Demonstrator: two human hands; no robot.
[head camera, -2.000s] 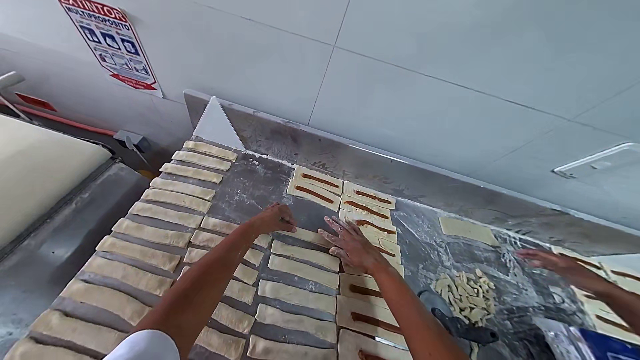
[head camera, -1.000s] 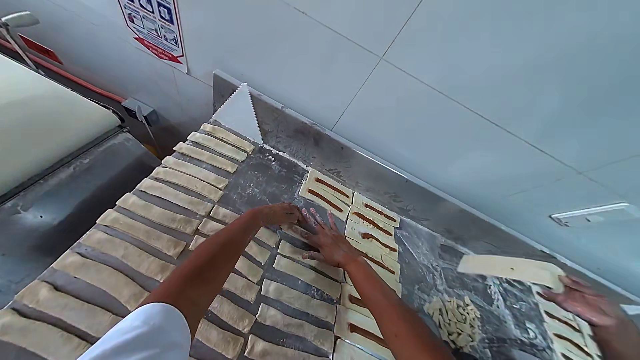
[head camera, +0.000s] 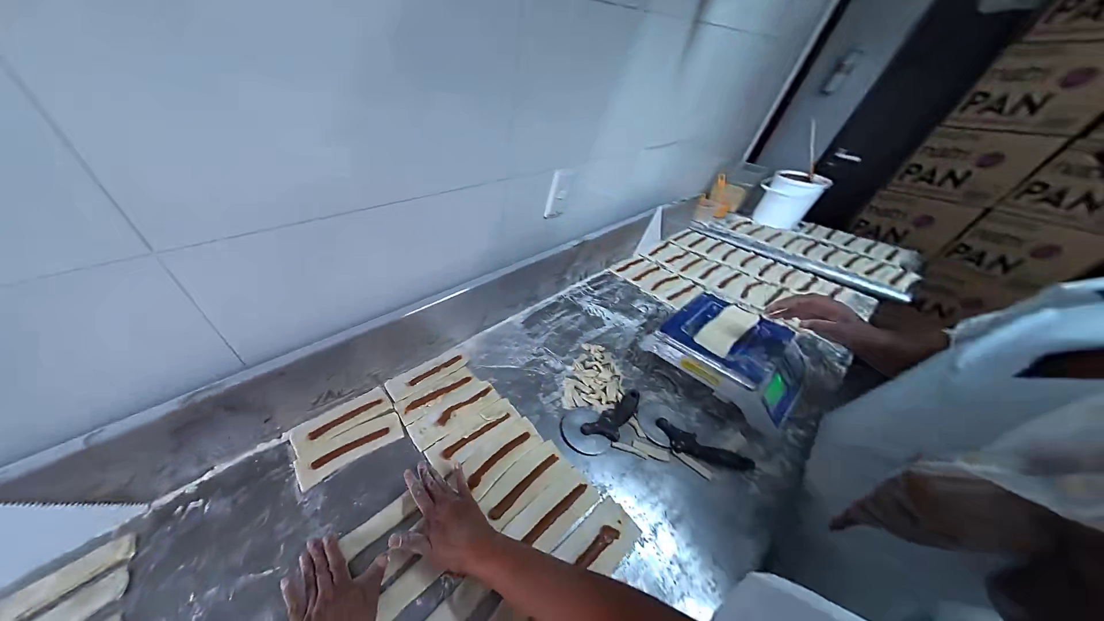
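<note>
My left hand (head camera: 332, 582) lies at the bottom edge, fingers spread, at the near end of a folded dough strip (head camera: 379, 526). My right hand (head camera: 448, 522) rests with its fingers apart at the strip's far end, beside flat dough rectangles with brown filling lines (head camera: 517, 483). Two more filled pieces (head camera: 345, 431) lie against the back ledge. More folded strips (head camera: 78, 586) sit at the lower left. Dough scraps (head camera: 593, 378) are heaped near two pizza cutters with black handles, one (head camera: 599, 424) left of the other (head camera: 690, 440).
At the right a co-worker's hand (head camera: 819, 319) is beside a blue-topped digital scale (head camera: 733, 345) bearing a dough piece (head camera: 727, 329). Farther back are more filled pieces (head camera: 724, 267), a long metal bar (head camera: 802, 260), a white bucket (head camera: 789, 200) and stacked cardboard boxes (head camera: 1018, 181).
The view has swung far to the right, bringing the scale and boxes in. My hands, close together before, are now farther apart. The co-worker's hand has left the dough strip it held up.
</note>
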